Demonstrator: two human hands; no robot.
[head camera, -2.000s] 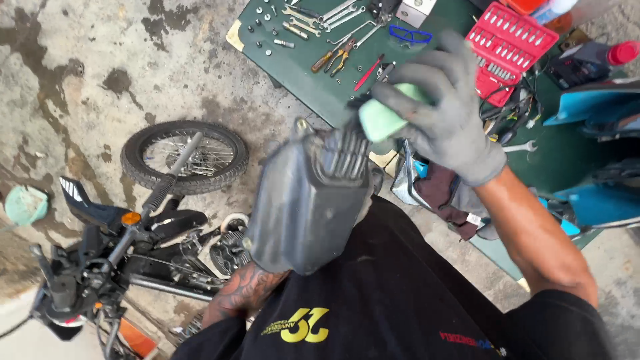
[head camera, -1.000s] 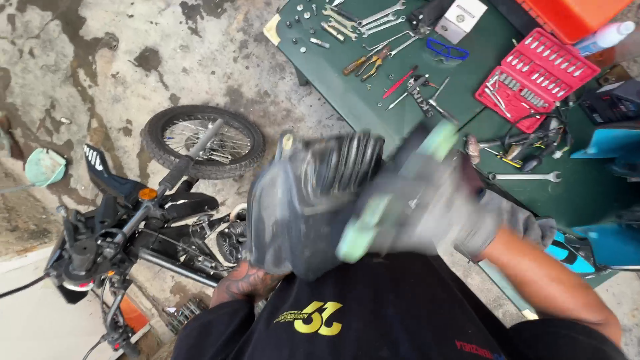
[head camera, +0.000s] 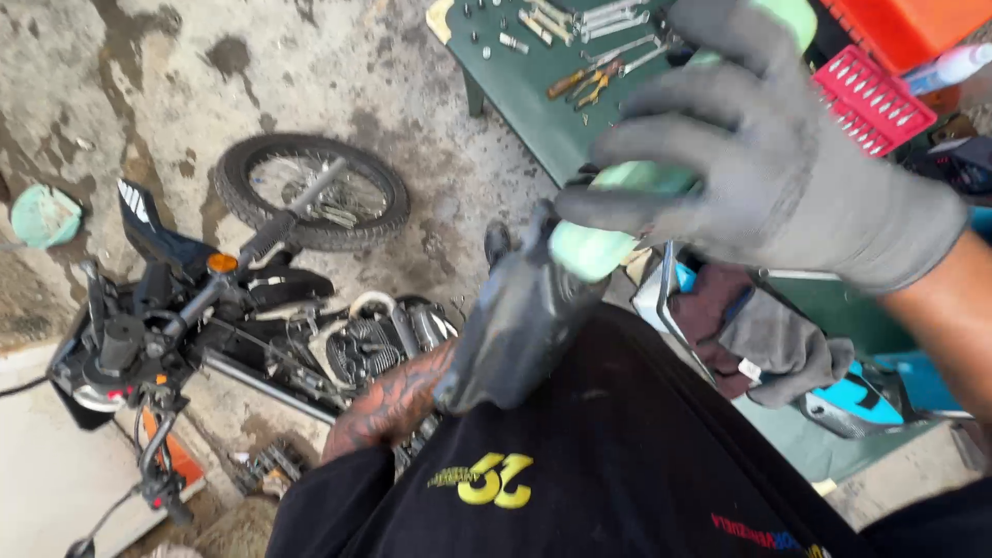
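A black plastic motorcycle part (head camera: 504, 333), shaped like a housing, is held tilted in front of my dark shirt. My left hand (head camera: 438, 372) is behind its lower left side; the tattooed forearm and wrist show, but the fingers are hidden. My right hand (head camera: 721, 163), in a grey glove, is blurred above and to the right of the part. Its fingers curl over a pale green sponge (head camera: 593, 252), whose lower end meets or overlaps the part's upper end. Another pale green patch shows near the glove's top; motion blur hides its exact shape.
A motorcycle (head camera: 302, 349) stands at left on stained concrete, near a green basin (head camera: 46, 215). The green table (head camera: 527, 112) bears wrenches (head camera: 612, 19), pliers (head camera: 597, 84) and a red bit case (head camera: 876, 101). Cloths (head camera: 767, 333) and blue fairing panels (head camera: 856, 395) lie at right.
The gloved right hand with the sponge has moved up from beside the part, where it was a second ago. The black part has turned, and its ribbed face no longer shows plainly.
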